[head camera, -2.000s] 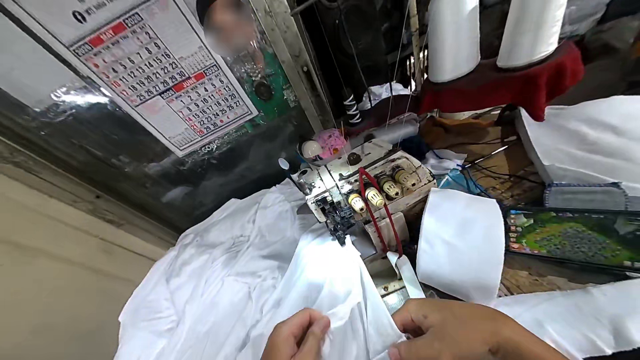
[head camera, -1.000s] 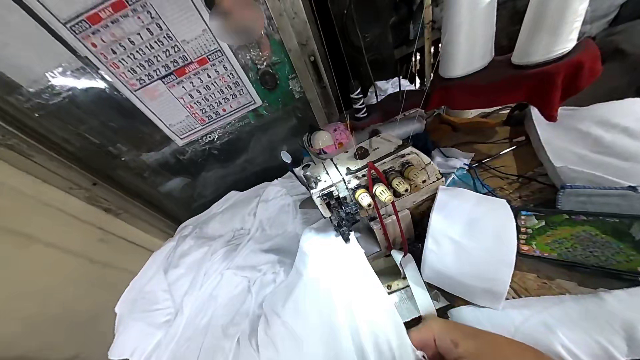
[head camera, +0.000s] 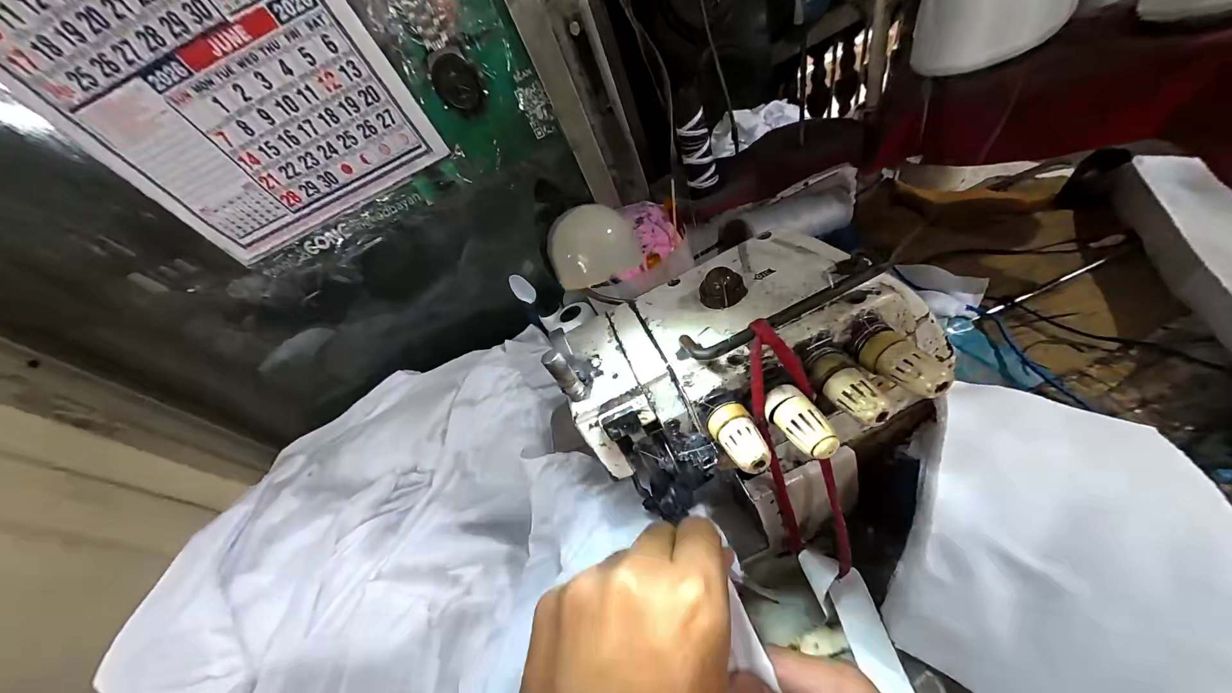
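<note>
An overlock sewing machine (head camera: 760, 327) with several cream tension dials stands in the middle. White fabric (head camera: 385, 520) spreads over its left side and runs under the dark presser foot and needle area (head camera: 671, 481). My left hand (head camera: 635, 606) pinches the fabric edge just below the foot, its fingertips closed on the cloth. Low at the bottom edge, my right hand (head camera: 813, 671) is mostly cut off beside the same fabric; its fingertips are hidden. A red cord (head camera: 782, 481) loops over the machine's front, with a white strip (head camera: 866, 626) tied to its lower end.
A white cloth piece (head camera: 1049, 529) hangs at the right of the machine. Behind it lie a blue plastic scrap (head camera: 991, 351), dark wires and a thread cone (head camera: 808, 207). A glass panel with a calendar (head camera: 260, 125) rises at the left. More white cloth (head camera: 1189, 231) sits far right.
My left hand, out of view one second ago, is now at the fabric just below the presser foot. The view has moved closer to the machine.
</note>
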